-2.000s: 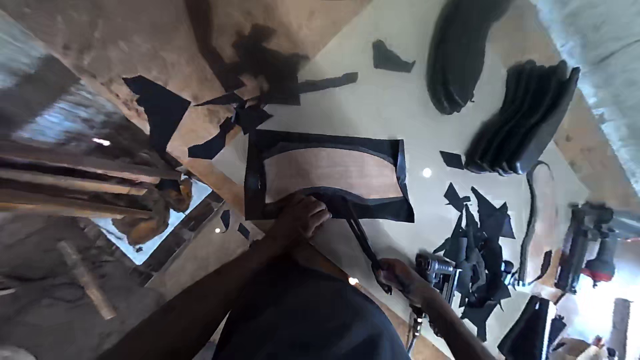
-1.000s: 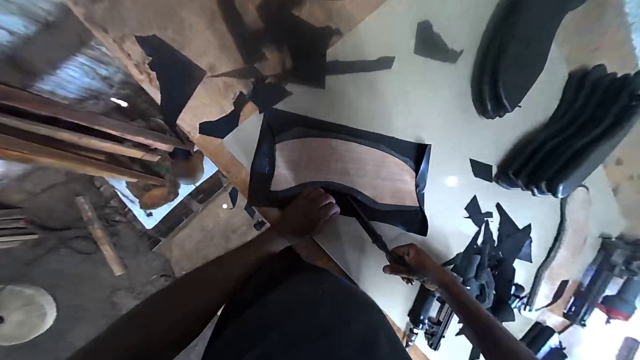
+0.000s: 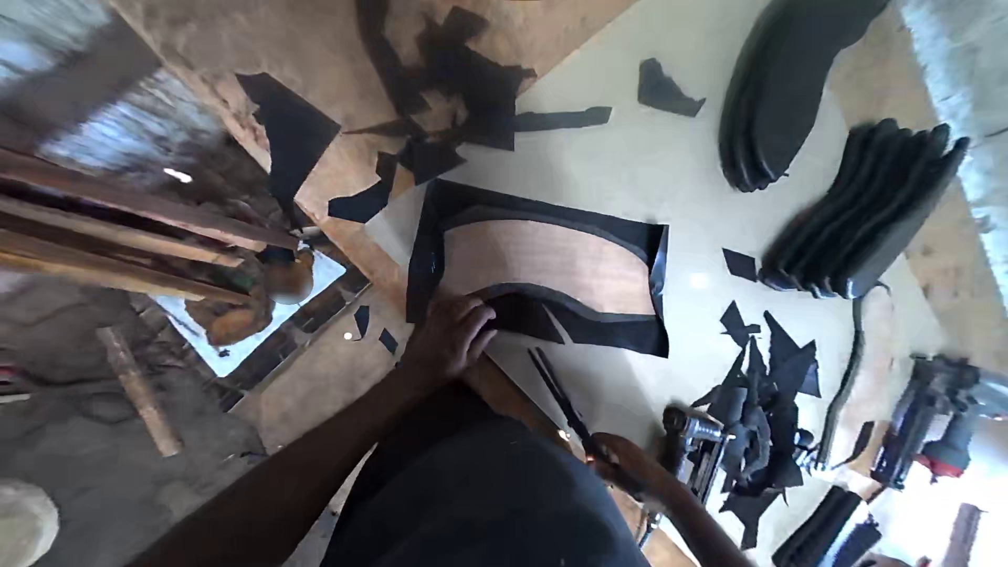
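A curved wooden panel (image 3: 543, 260) lies on a roughly rectangular sheet of black material (image 3: 622, 335), whose margin shows around it. My left hand (image 3: 450, 335) rests at the sheet's lower left edge, fingers bent over the black margin; whether it pinches the material cannot be told. A slit runs into the lower margin, right of that hand. My right hand (image 3: 626, 461) holds a pair of scissors (image 3: 563, 394) below the sheet, the blades pointing up and left, apart from the material and nearly closed.
Black offcuts (image 3: 772, 402) lie at the right, others (image 3: 295, 134) at the upper left. Stacked black padded pieces (image 3: 858, 213) stand at the upper right. A staple gun (image 3: 697, 445) lies near my right hand, another pneumatic tool (image 3: 933, 417) farther right. Wooden beams (image 3: 118, 228) extend at the left.
The scissors have moved away from the sheet, down and to the right with my right hand. A slit now shows in the lower black margin. My left hand stays at the sheet's edge.
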